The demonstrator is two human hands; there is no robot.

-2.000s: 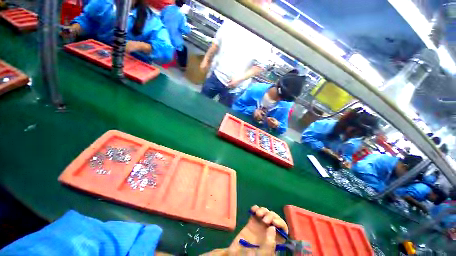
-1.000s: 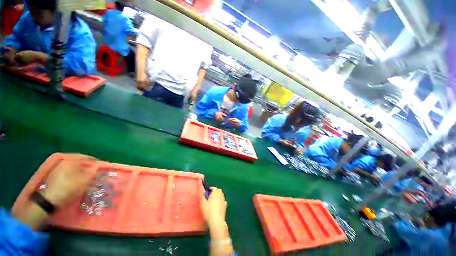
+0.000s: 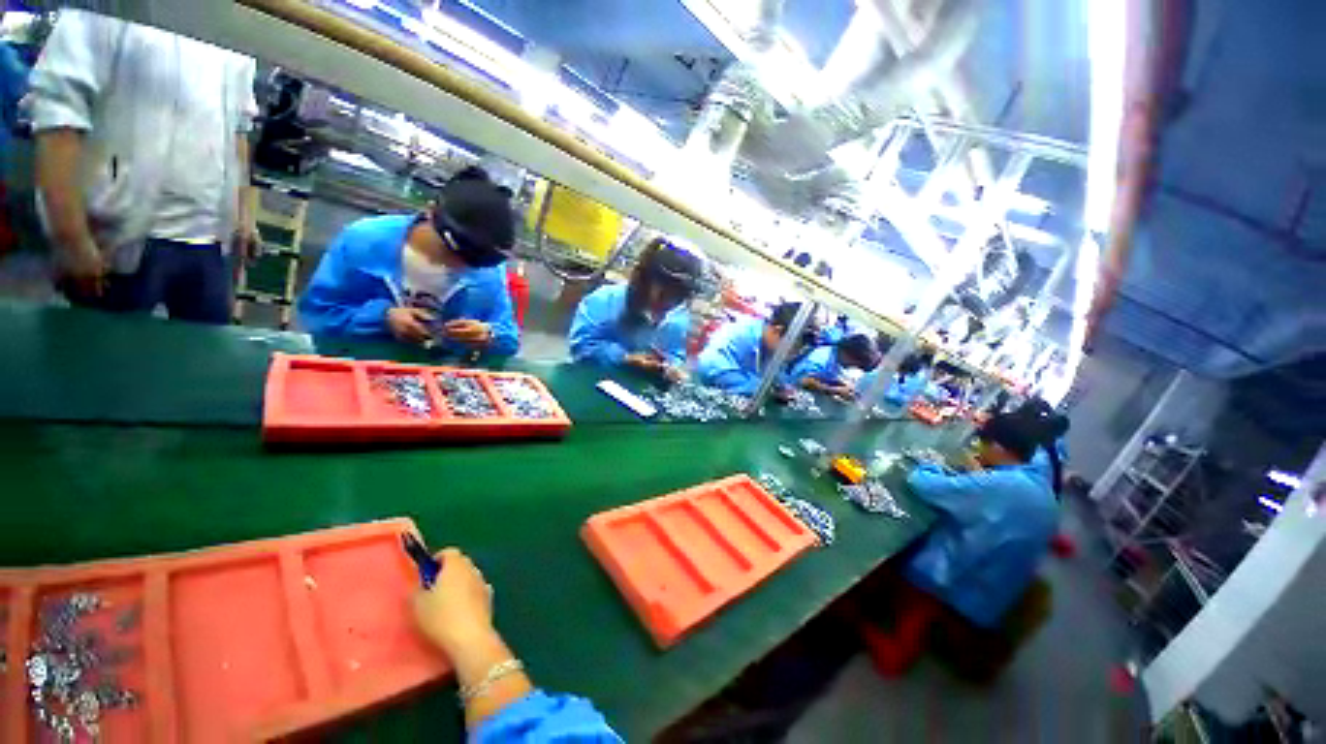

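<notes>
An orange-red sorting tray (image 3: pixel 233 640) lies at the lower left, cut off by the picture's edge. Small silvery components (image 3: pixel 66 661) lie in loose piles in its left part; the pockets toward my right hand hold no pile. My right hand (image 3: pixel 454 603) is at the tray's right end, closed around diagonal cutters (image 3: pixel 420 558) with dark blue handles; their jaws are hard to make out. My left hand is not in view.
A second orange-red tray (image 3: pixel 698 550) lies to the right. A neighbour's tray (image 3: pixel 327 400) with parts, a white strip (image 3: pixel 627 398), heaps of parts (image 3: pixel 873 500) and a yellow-orange object (image 3: pixel 848 470) lie farther off. People in blue smocks sit along the bench; one in white stands.
The view has swung right, and the near tray has shifted left and partly out of the picture. My left hand, over the tray before, has left view. My right hand still holds the cutters.
</notes>
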